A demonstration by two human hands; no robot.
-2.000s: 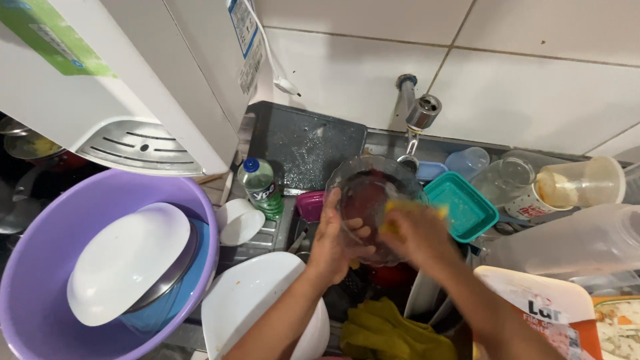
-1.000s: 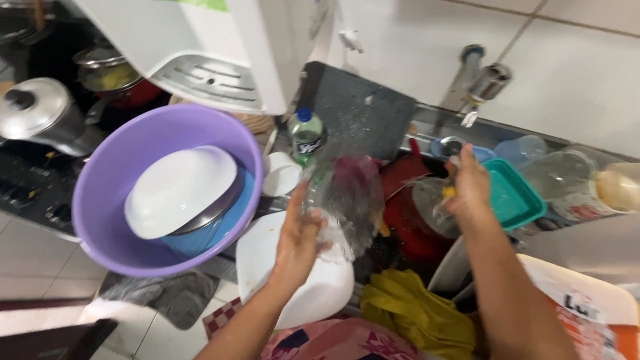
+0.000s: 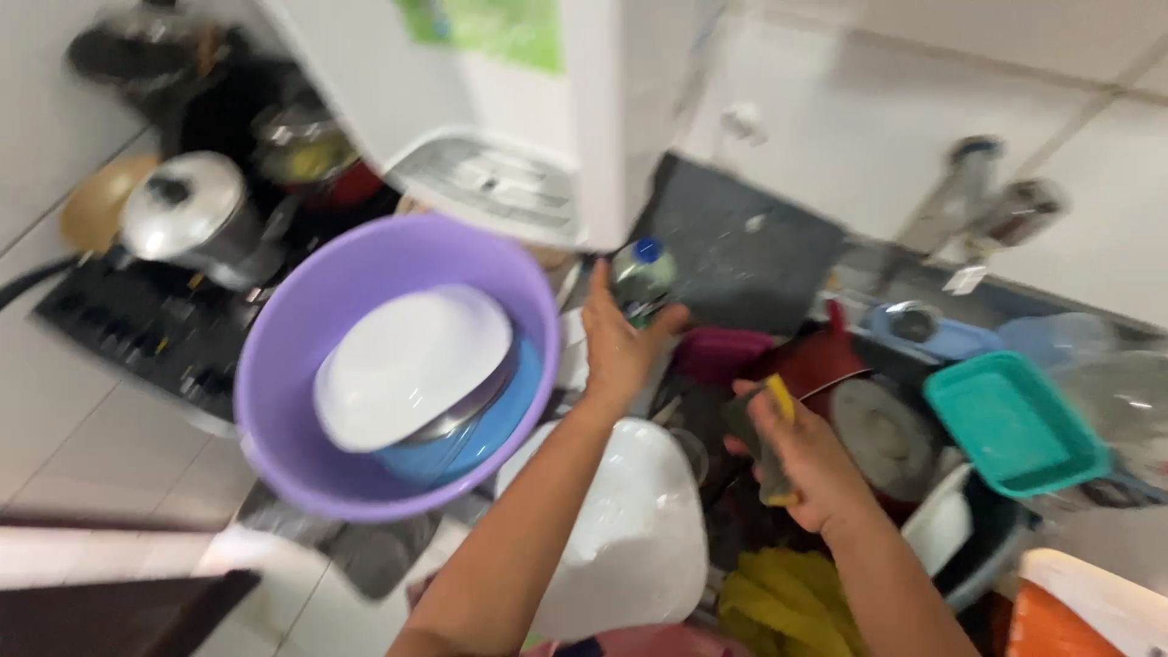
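Note:
My left hand (image 3: 620, 342) reaches around a clear green bottle with a blue cap (image 3: 644, 281), fingers spread; whether it touches the bottle cannot be told. In my right hand (image 3: 803, 456) is a yellow and dark scouring sponge (image 3: 766, 443), held over the cluttered sink. A large white dish (image 3: 639, 538) lies below my left forearm. Right of the sponge sit a round metal lid or pan (image 3: 881, 438) and a teal plastic container (image 3: 1017, 424). A magenta container (image 3: 721, 354) stands between my hands. Yellow cloth or gloves (image 3: 789, 602) lie near my right wrist.
A purple basin (image 3: 397, 365) at left holds a white oval dish (image 3: 415, 365) and a blue item. Behind it are a stove with a lidded pot (image 3: 187, 210) and a white dispenser (image 3: 493, 182). A dark board (image 3: 744, 246) leans by the wall, near the faucet (image 3: 1013, 214).
The clear bowl that was in my hands earlier is no longer in them. My left hand has moved to the green bottle. The sponge remains in my right hand. The view has shifted left.

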